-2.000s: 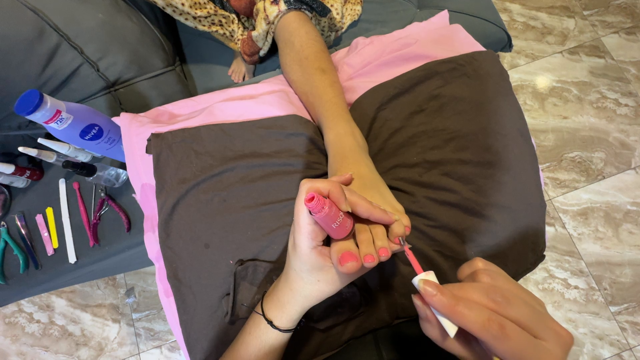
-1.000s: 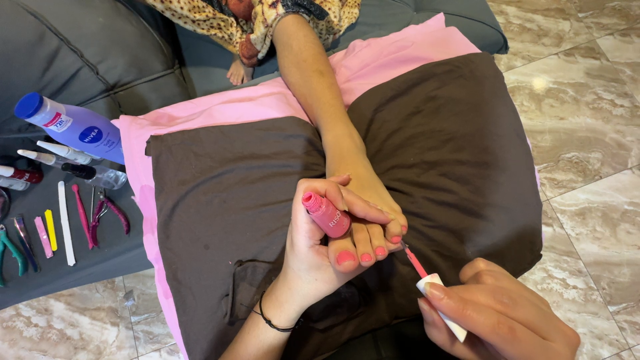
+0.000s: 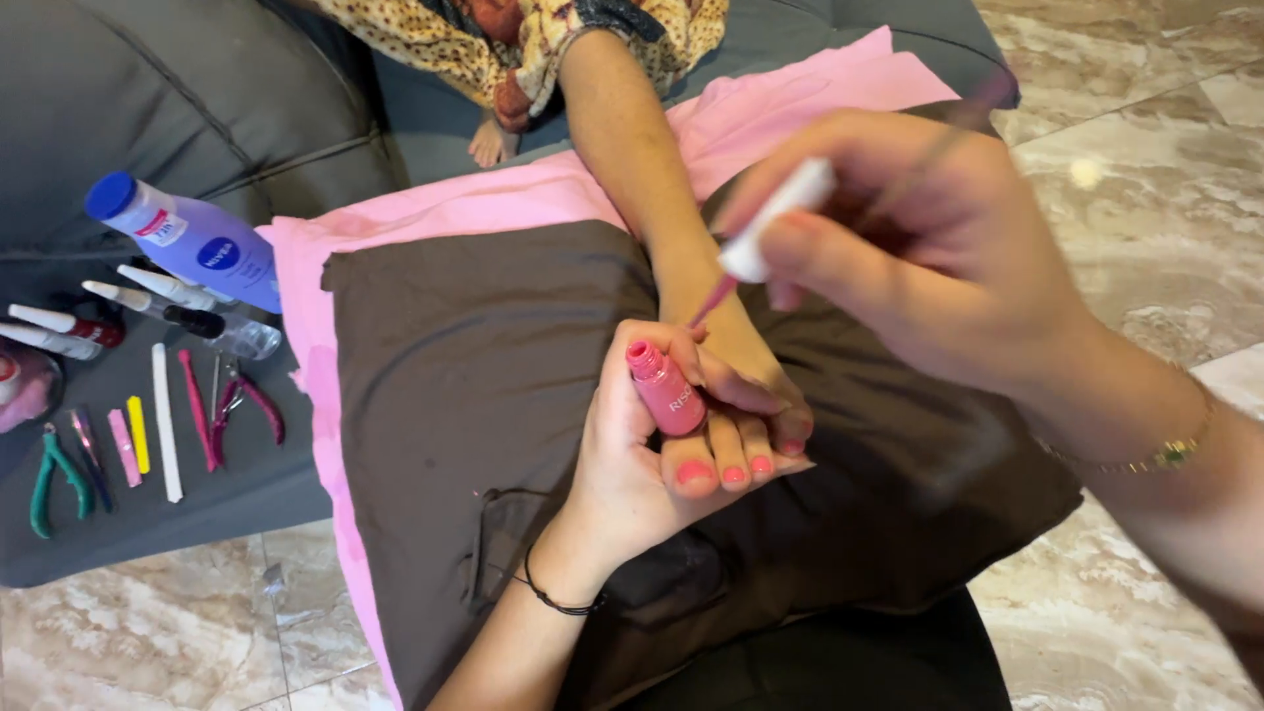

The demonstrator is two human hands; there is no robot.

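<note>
My left hand holds an uncapped bottle of pink nail polish against its palm and fingers, while also supporting the toes of another person's foot. Pink polish covers the visible toenails. In my right hand, above and to the right of the bottle, is the white cap of the polish brush; its pink stem points down and left towards the bottle's open neck, clear of it. The brush tip is blurred. The foot rests on a dark brown cloth over a pink one.
On the grey seat at left lie teal nippers, magenta nippers, a white nail file, small pink and yellow files and several polish bottles. A lotion bottle leans beside the pink cloth. The person's other foot is farther back.
My right hand has lifted the brush from beside the smaller toes and moved up and left, above the foot near the bottle. My left hand keeps its hold on the bottle and toes.
</note>
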